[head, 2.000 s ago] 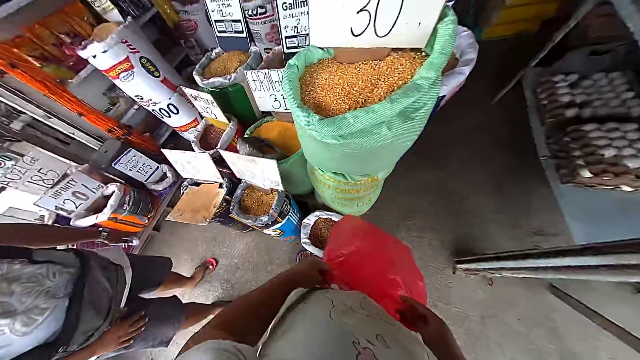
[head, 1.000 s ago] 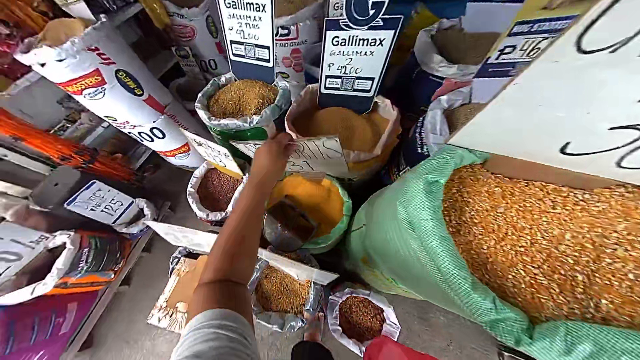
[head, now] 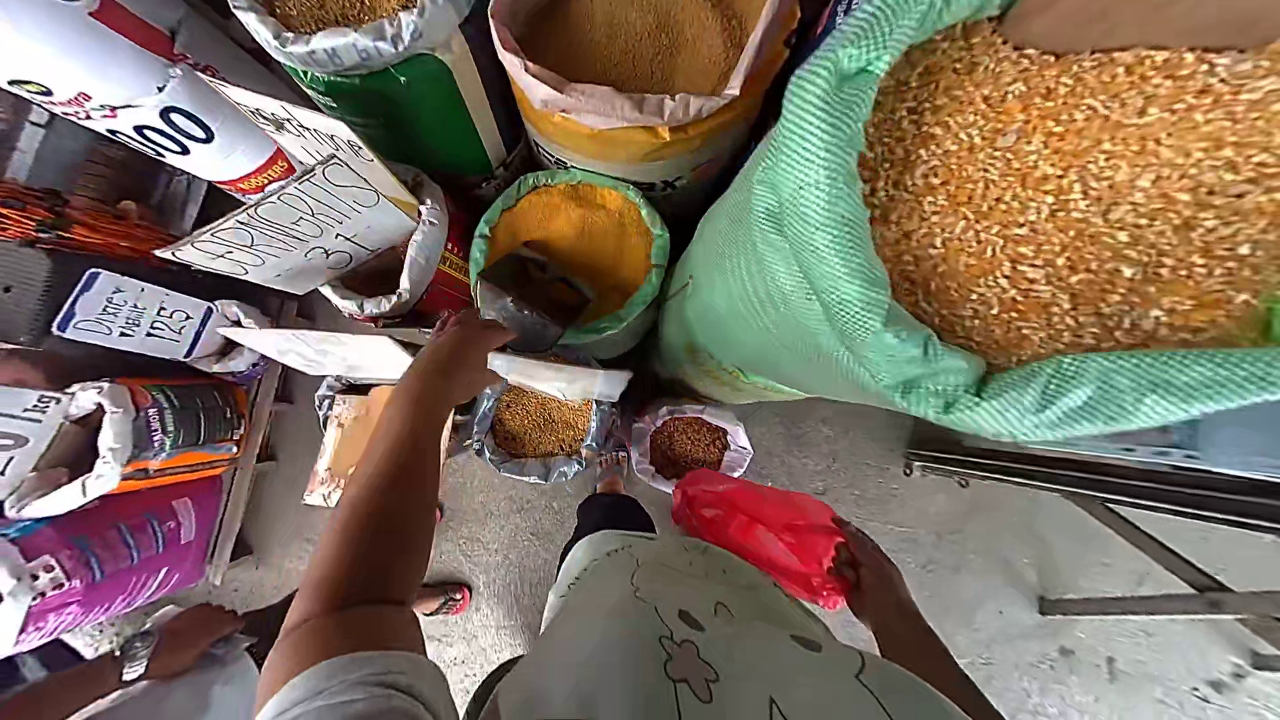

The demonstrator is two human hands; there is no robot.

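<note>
My left hand is at the near left rim of a green woven sack of yellow corn grits. Its fingers meet the near end of a dark scoop that lies tilted in the grits; whether they are closed on it is hidden. My right hand grips the end of a red plastic bag, which hangs crumpled in front of my shirt. The handwritten corn grits sign leans over a small sack of dark grain to the left.
A large green sack of cracked corn stands at the right. Small bags of grain and dark pellets are on the floor, near a foot. White cards edge the nearer bag. Another person's hand is at lower left.
My left hand held the corn grits sign above the yellow grits; it has let go and is now at the scoop. The sign has moved left. More of the red bag shows, after the view shifted.
</note>
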